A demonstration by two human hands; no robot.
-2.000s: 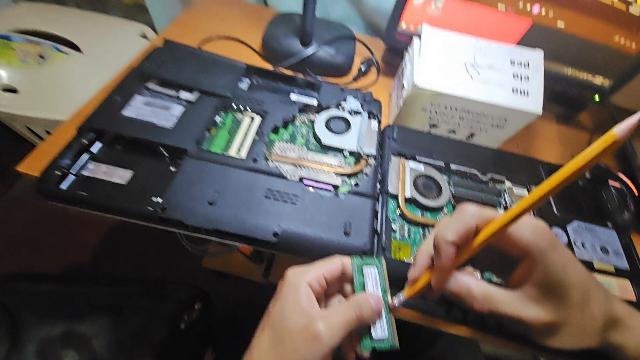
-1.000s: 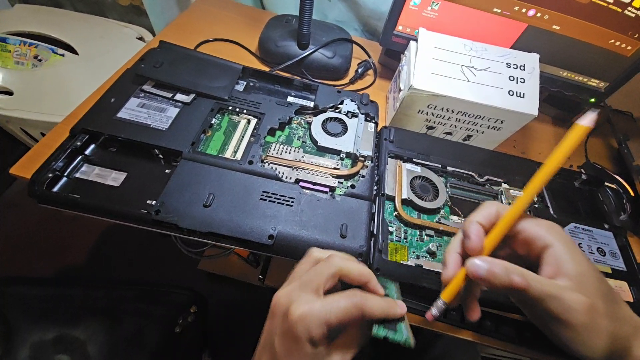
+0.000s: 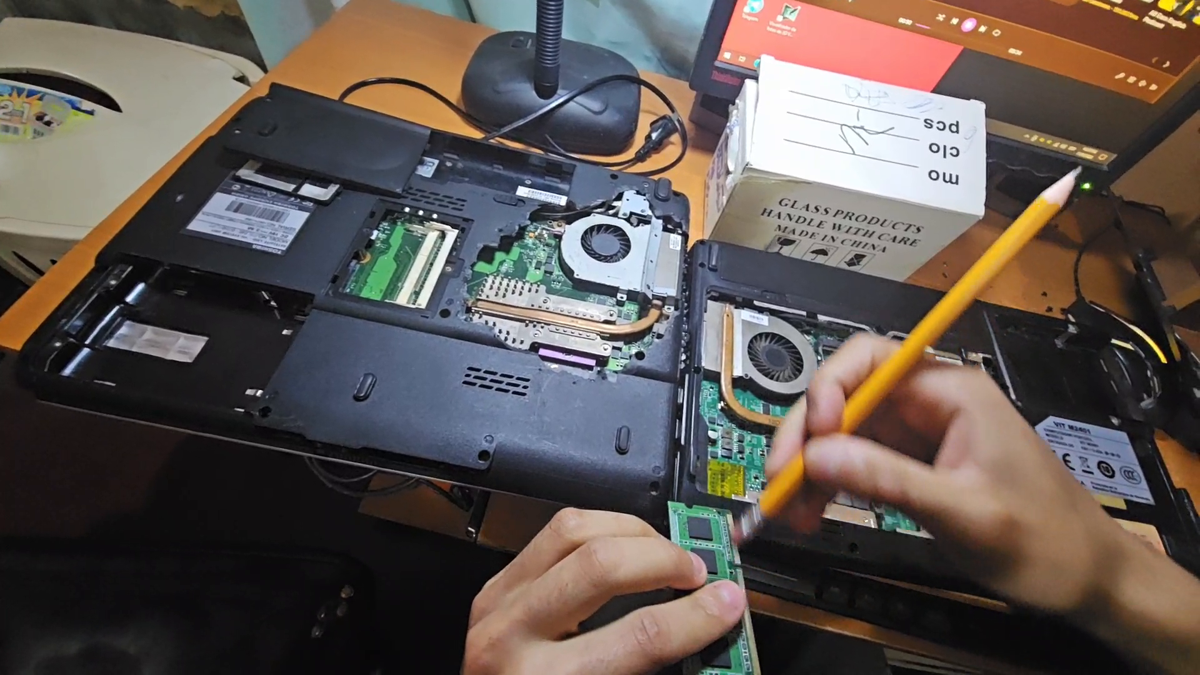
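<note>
My left hand point(image 3: 600, 595) pinches a green RAM module point(image 3: 698, 525) near the front edge of the two laptops, its black chips facing up. My right hand point(image 3: 928, 450) grips a yellow pencil point(image 3: 947, 309), point up, with the blurred eraser end at the module's contact edge. Behind my left hand lies an upside-down black laptop point(image 3: 562, 427), its memory slots point(image 3: 422, 267), fan point(image 3: 605, 246) and copper heat pipe exposed. A second opened laptop point(image 3: 778, 272) lies to the right, its fan point(image 3: 773, 354) showing, partly hidden by my right hand.
A white cardboard box point(image 3: 862, 141) stands behind the laptops, before a lit monitor point(image 3: 844, 37). A black stand base point(image 3: 562, 94) with a cable and plug point(image 3: 656, 136) is at the back. A pale plastic chair point(image 3: 112, 141) stands left of the wooden table point(image 3: 309, 56).
The module's labelled side showed two seconds ago; now its chip side faces up, and more of it shows than one second ago. Both hands have kept their holds.
</note>
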